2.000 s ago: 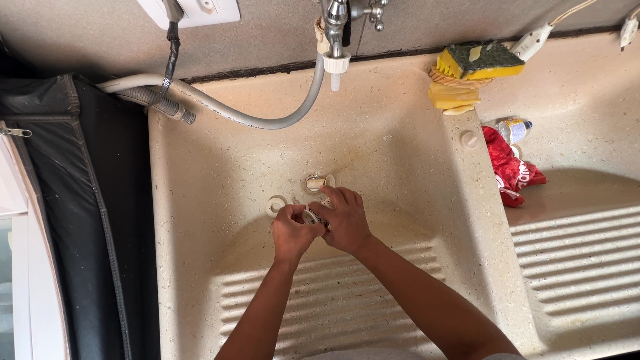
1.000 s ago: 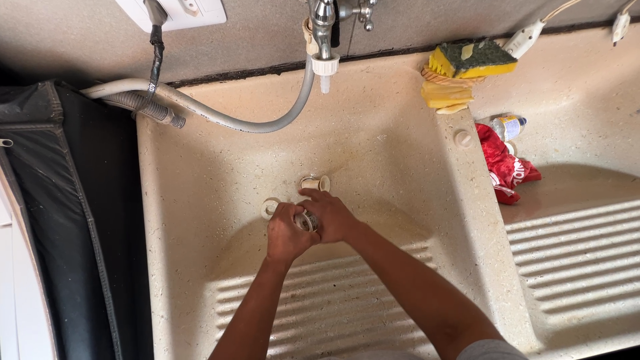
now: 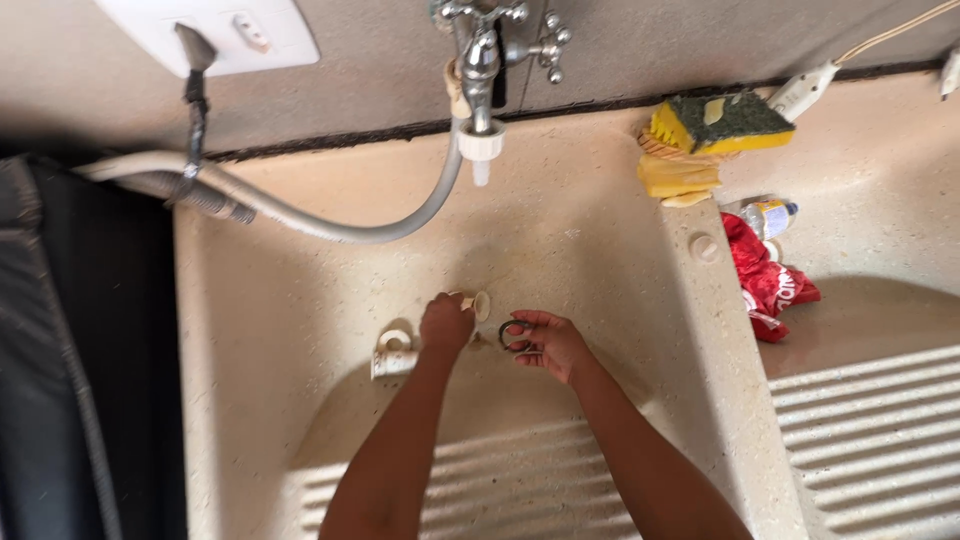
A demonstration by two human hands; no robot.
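Between the fingertips of my right hand (image 3: 544,345) is a thin dark ring (image 3: 514,336), likely a rubber seal. My left hand (image 3: 448,322) is over a white plastic fitting (image 3: 481,306) in the basin of the laundry sink (image 3: 315,300); its fingertips are hidden, so its hold on the fitting cannot be told. Just left of that hand lie a white plastic ring (image 3: 394,340) and a short white cylindrical piece (image 3: 391,364) with brown specks.
Above the basin hang a chrome faucet (image 3: 480,67) and a grey hose (image 3: 360,231). A sponge (image 3: 727,124) and yellow soap (image 3: 677,177) sit on the divider. The right basin holds a red bag (image 3: 769,281) and a small bottle (image 3: 771,217).
My hands were together around a small piece and are now apart. The right one has moved right with the dark ring. The speckled white piece now shows beside the white ring.
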